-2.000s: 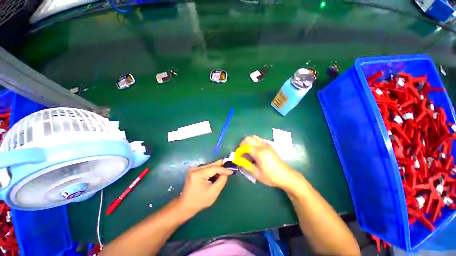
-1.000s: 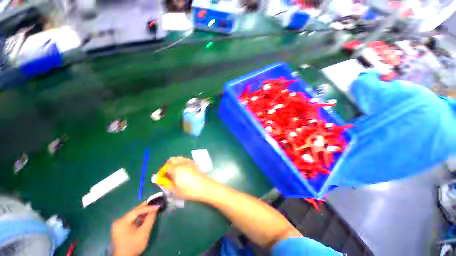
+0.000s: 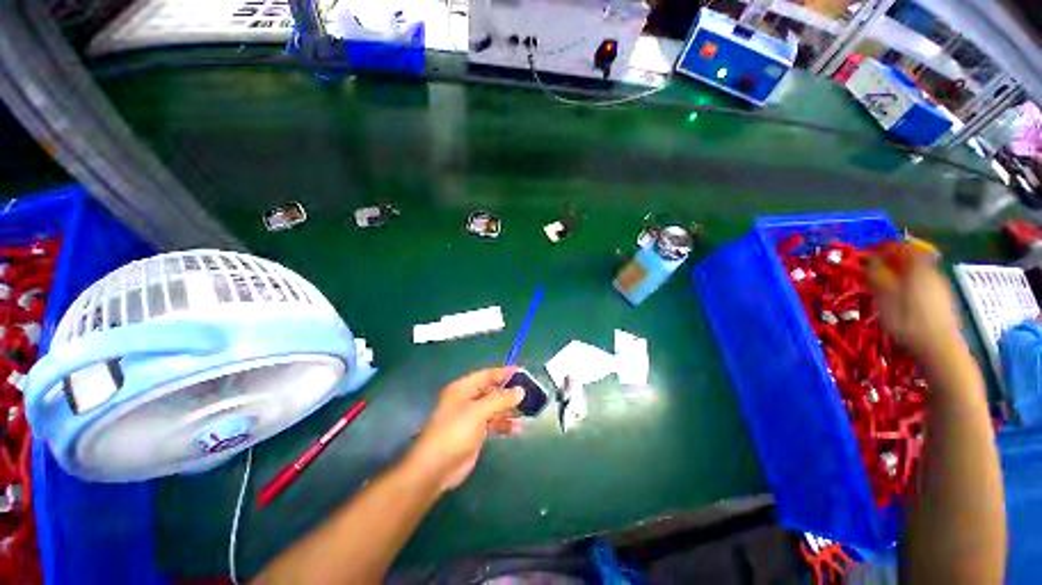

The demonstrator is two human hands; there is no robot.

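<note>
My left hand (image 3: pixel 463 425) holds a dark rounded-square device unit (image 3: pixel 528 392) by its edge between thumb and fingers, above the bench. My right hand (image 3: pixel 914 303) is blurred, over the far side of the right blue bin (image 3: pixel 743 377) heaped with red spring clamps (image 3: pixel 851 343). Yellow finger cots show at its tips; whether it grips anything cannot be told. White wipes (image 3: pixel 580 362) lie just right of the unit, with a small crumpled piece (image 3: pixel 572 406) below them.
A fan (image 3: pixel 189 366) and red marker (image 3: pixel 311 454) stand left. A white strip (image 3: pixel 458 325) and blue stick (image 3: pixel 524 325) lie ahead. Behind them are several spaced units (image 3: pixel 483 223) and a blue bottle (image 3: pixel 654 265). Another clamp bin (image 3: pixel 103 514) is far left.
My right hand has left the unit and reached right, over the clamp bin. My left hand still holds the unit, its dark face now visible. The view swung right and partly back.
</note>
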